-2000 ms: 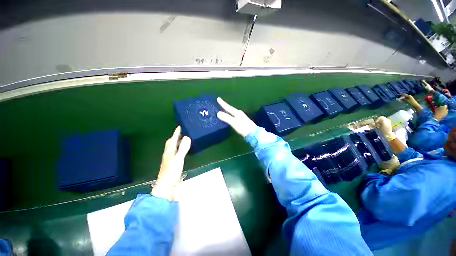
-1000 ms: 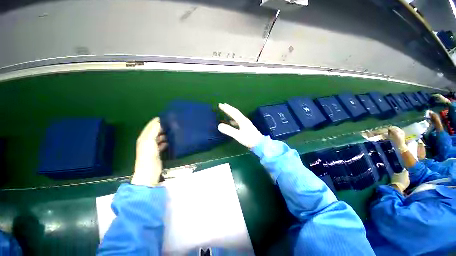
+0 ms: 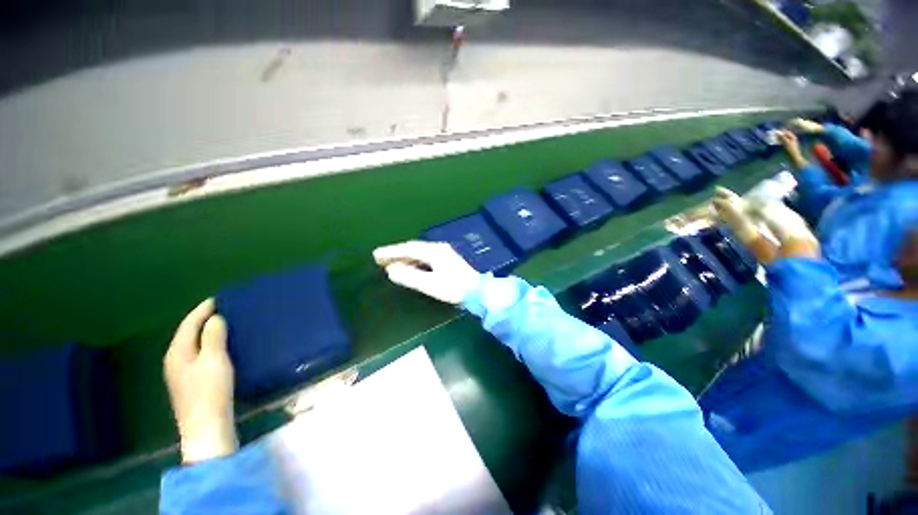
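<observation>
A dark navy box (image 3: 284, 327) lies on the green conveyor belt (image 3: 332, 216) with a plain face up, slightly blurred. My gloved left hand (image 3: 201, 377) is upright at the box's left side, touching or almost touching it; its fingers are not closed around the box. My gloved right hand (image 3: 433, 273) is open and empty, right of this box and over the belt. Its fingers are spread and point left, in front of a printed box (image 3: 471, 239) that starts the row on the right.
A plain navy box (image 3: 40, 407) is cut off at the left edge. A white sheet (image 3: 388, 443) lies on the near ledge. More boxes (image 3: 525, 218) run to the far right. Glossy dark packs (image 3: 644, 292) lie by a neighbour's gloved hands (image 3: 770, 226). A grey wall (image 3: 332, 96) bounds the belt.
The logo face that was up on the box between my hands has given way to a plain face. The box and my left hand are farther left; my right hand is farther from it. The view has shifted.
</observation>
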